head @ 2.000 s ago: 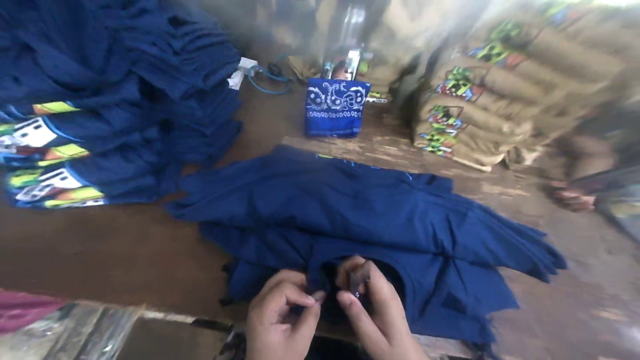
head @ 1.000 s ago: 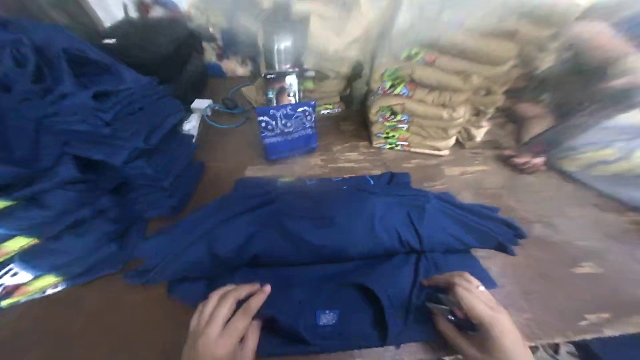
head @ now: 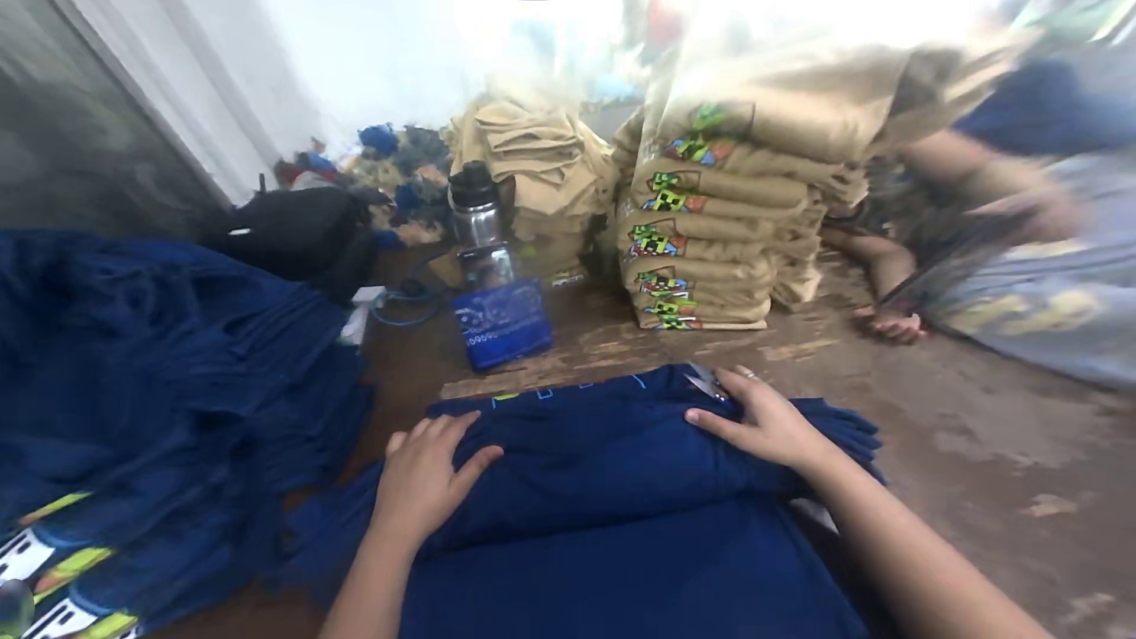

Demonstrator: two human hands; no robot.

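Observation:
Navy blue shirts (head: 603, 470) lie layered across the table in front of me, with small printed marks along the far edge. My left hand (head: 432, 466) rests on the left part of the cloth, fingers spread, holding nothing. At the far right of the same cloth, my right hand (head: 759, 413) has a small metal thread snipper (head: 707, 383) under its fingers, blades pointing up and left. The palm side of that hand is hidden.
Navy shirts (head: 177, 382) are heaped at left. Beyond stand a blue bandana-patterned pouch (head: 504, 324), a steel bottle (head: 476, 209), a white adapter (head: 362, 311) with a cable and stacked tan printed shirts (head: 710, 240). At right, a person's hand (head: 895, 325) touches the table.
Both my hands have moved from the near neckline to the far edge of the navy cloth. The neckline and its label, seen one second ago, no longer show. The view has shifted.

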